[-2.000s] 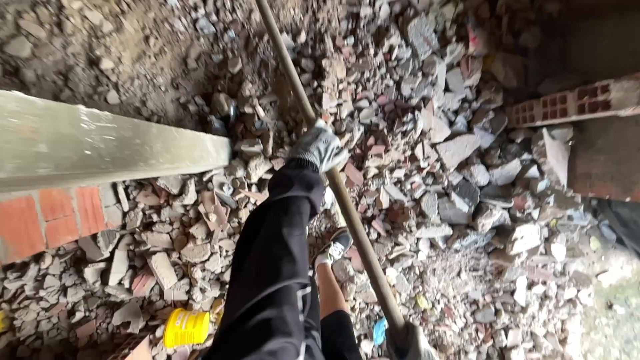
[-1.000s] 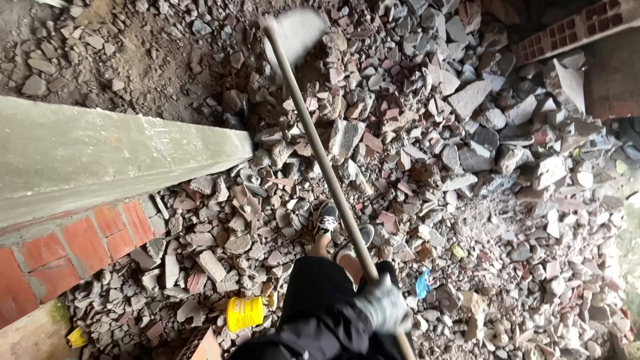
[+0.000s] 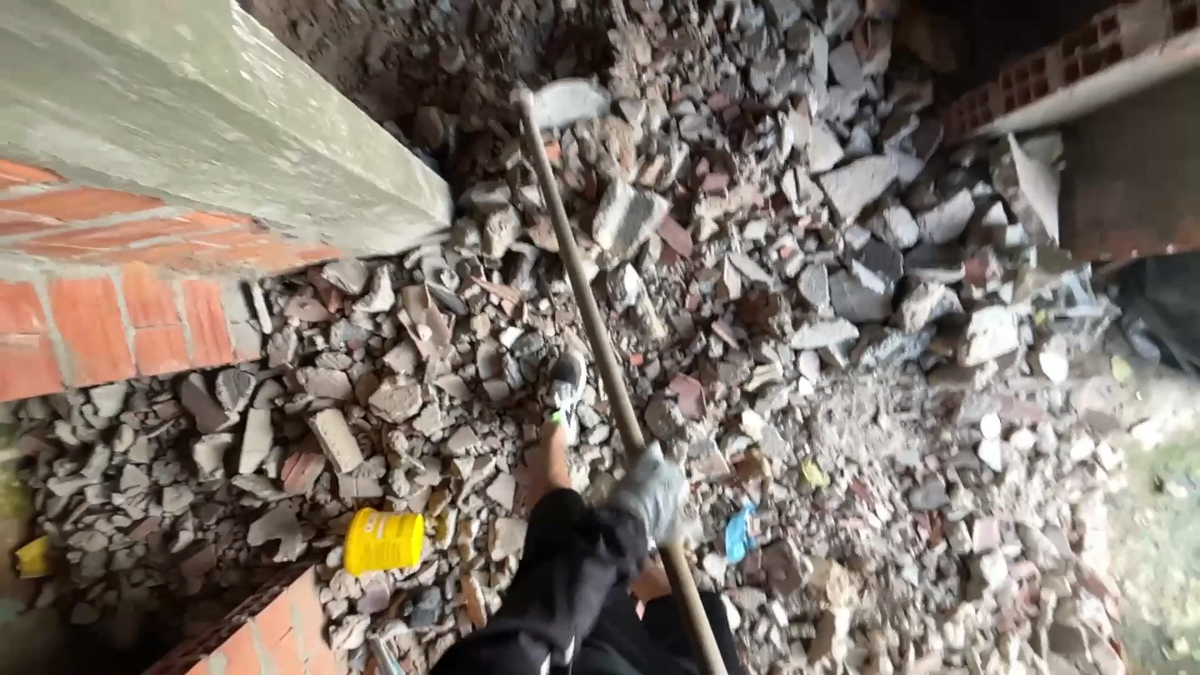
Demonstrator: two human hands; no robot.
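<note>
My left hand (image 3: 653, 492), in a pale work glove, is closed around the lower part of a hoe's long wooden handle (image 3: 591, 309). The handle runs up and slightly left from the bottom edge. At its far end the pale metal blade (image 3: 570, 101) lies against the rubble, near the corner of a concrete column. Broken concrete and brick rubble (image 3: 628, 220) surrounds the handle. My right hand is out of view. A sneaker (image 3: 567, 380) stands on the rubble left of the handle.
The concrete column (image 3: 328, 141) and an orange brick wall (image 3: 89, 323) stand at the left. A yellow bucket (image 3: 384, 541) lies on its side at lower left, near more bricks (image 3: 272, 633). Hollow bricks (image 3: 1078, 56) border the upper right. A blue scrap (image 3: 740, 532) lies among uneven debris.
My left hand was far up the handle two seconds ago and is now low on it. The hoe blade, raised and blurred one second ago, now rests on the rubble. My right hand has left view.
</note>
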